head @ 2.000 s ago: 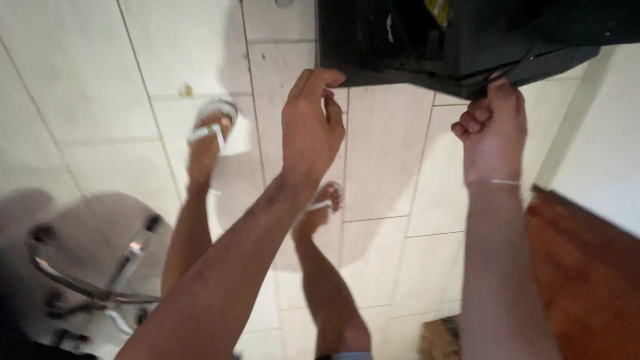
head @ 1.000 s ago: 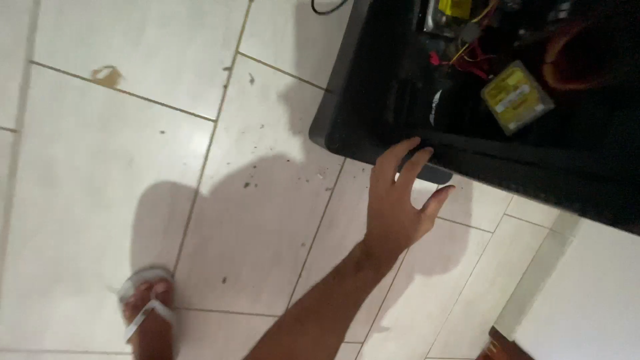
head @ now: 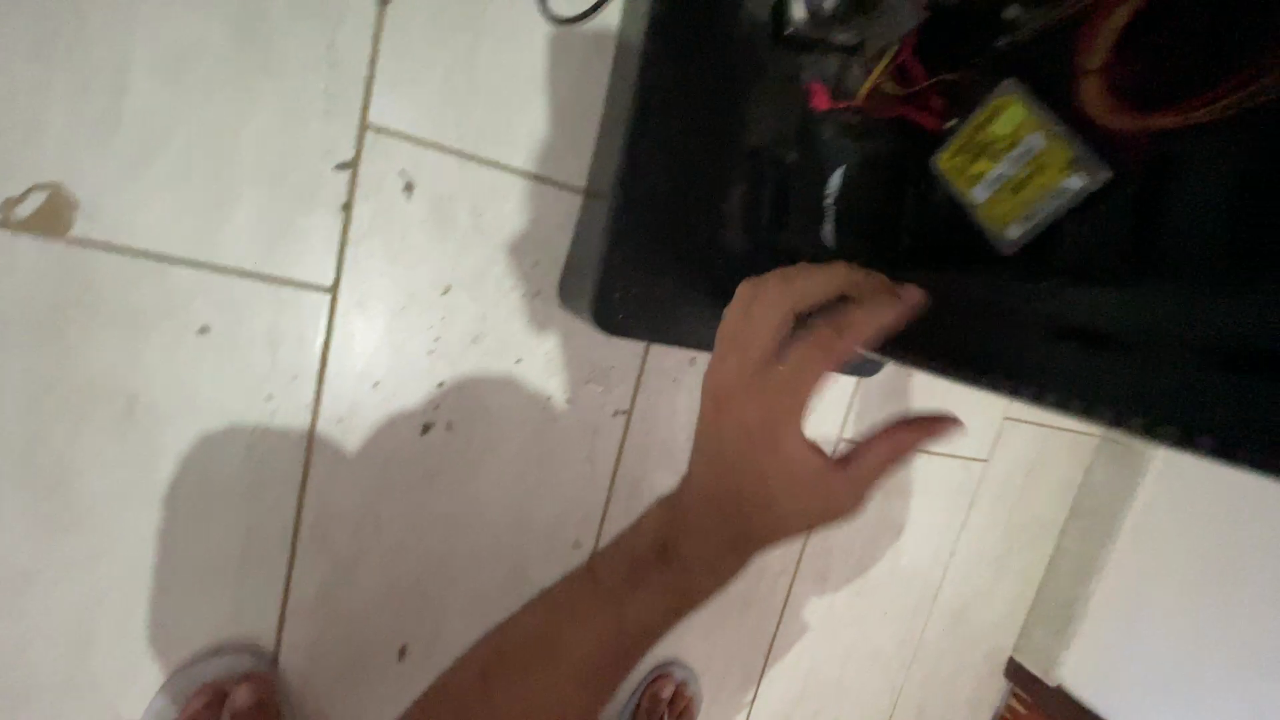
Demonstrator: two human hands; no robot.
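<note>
My left hand (head: 790,400) is over the near edge of a black computer case (head: 690,220), fingers curled over the rim and thumb apart; blur hides whether the fingers touch it. Nothing shows in its grasp. Inside the case, beyond my fingers, lies a small square drive with a yellow label (head: 1020,165), which bears writing. Red and yellow wires (head: 880,95) run beside a metal part near the top edge. An orange-brown cable loop (head: 1110,80) is at upper right. My right hand is out of view.
Pale floor tiles (head: 480,520) with small dark debris (head: 430,428) lie below. A black cable (head: 575,14) is by the case. My sandalled feet (head: 225,690) are at the bottom. A white surface (head: 1180,580) stands at right, near a reddish-brown object (head: 1035,695).
Two seconds ago both hands were at the case's edge; my right hand has since left view. My left fingers have curled since one second ago. The view has shifted toward the case.
</note>
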